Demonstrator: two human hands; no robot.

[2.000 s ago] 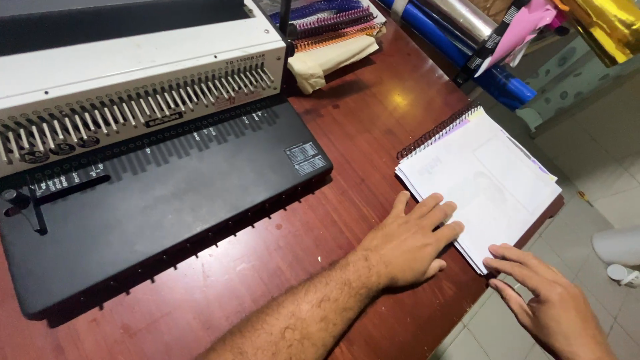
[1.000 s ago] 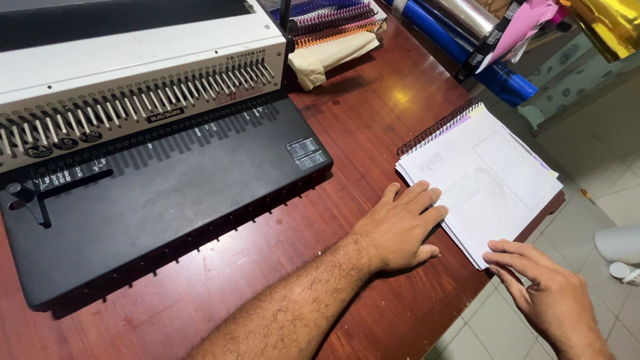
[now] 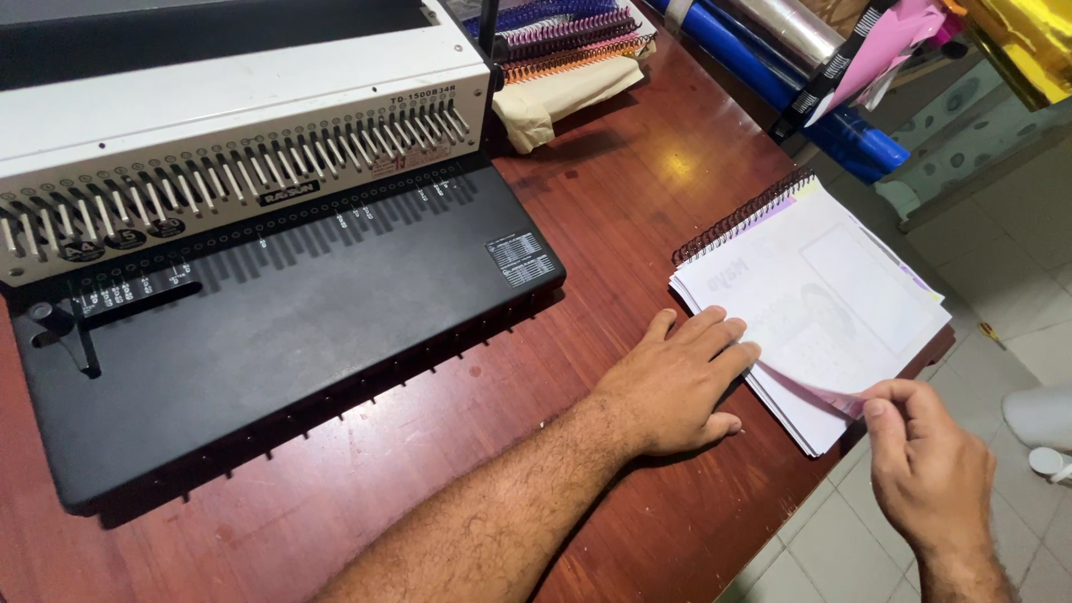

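A spiral-bound notebook (image 3: 804,293) lies at the table's right edge, its dark spiral binding (image 3: 741,216) along the upper left side. Pinched between the thumb and index finger of my right hand (image 3: 930,461) is the lower corner of the top page, lifted and curled. Faint printing shows through that page, and pink shows on its underside. My left hand (image 3: 687,381) rests with spread fingers, the fingertips on the notebook's lower left edge and the palm by the table; it grips nothing.
A black and white Rayson binding machine (image 3: 310,335) fills the left of the reddish wooden table (image 3: 469,469). Plastic and wire spirals (image 3: 569,42) lie behind it beside a cream cloth-like wrap (image 3: 578,92). Foil rolls (image 3: 863,138) stand past the far edge. Tiled floor and a white container (image 3: 1038,419) are at right.
My right hand has taken hold of the top page's lower corner and lifted it; before, the page lay flat. My left hand stays at the notebook's left edge.
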